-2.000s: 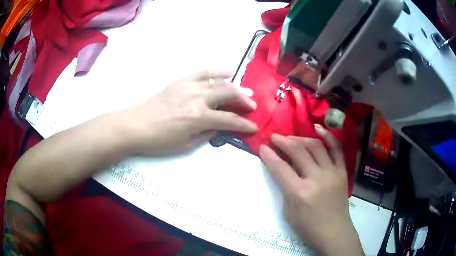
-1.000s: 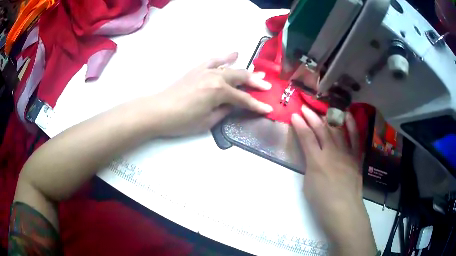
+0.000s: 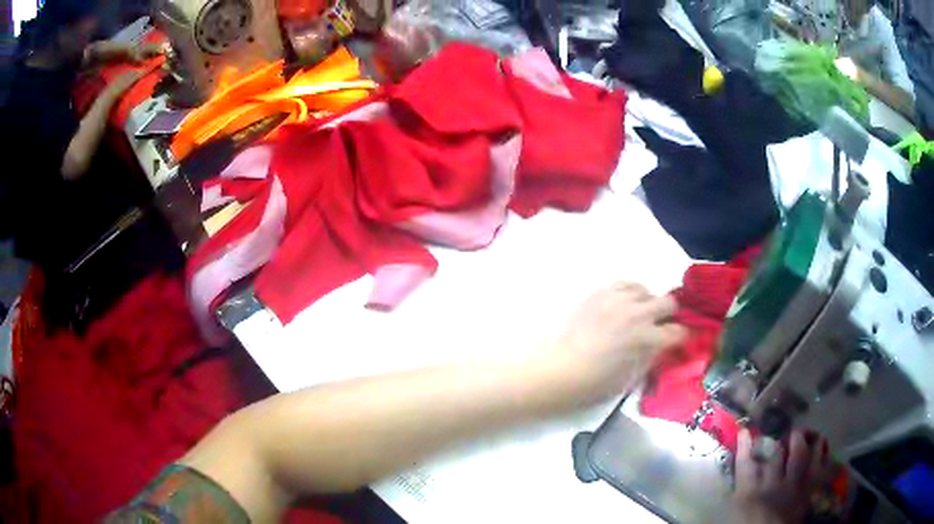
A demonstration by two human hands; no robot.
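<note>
A red fabric panel (image 3: 671,384) lies partly under the presser foot (image 3: 703,415) of the white sewing machine (image 3: 819,338), which has a green part on its left side. My left hand (image 3: 627,338) is blurred, at the red cloth left of the machine head; its fingers touch or hover over it, and the grip cannot be told. My right hand (image 3: 776,473) is at the lower right, partly behind the machine's knob, with fingers at the cloth's right edge. The shiny grey bed plate (image 3: 645,461) shows in front of the foot.
Pink-backed red pieces (image 3: 440,154) are heaped on the table's far left, with orange strips (image 3: 271,102) beyond. Red cloth (image 3: 123,399) hangs at left. Dark cloth (image 3: 707,174) lies behind the machine. A person's arm (image 3: 92,128) is at upper left; another person's arm (image 3: 889,87) is at upper right.
The view has swung up and left, showing more of the workshop. My left hand has moved from beside the presser foot to the cloth farther back. More bed plate shows than two seconds ago.
</note>
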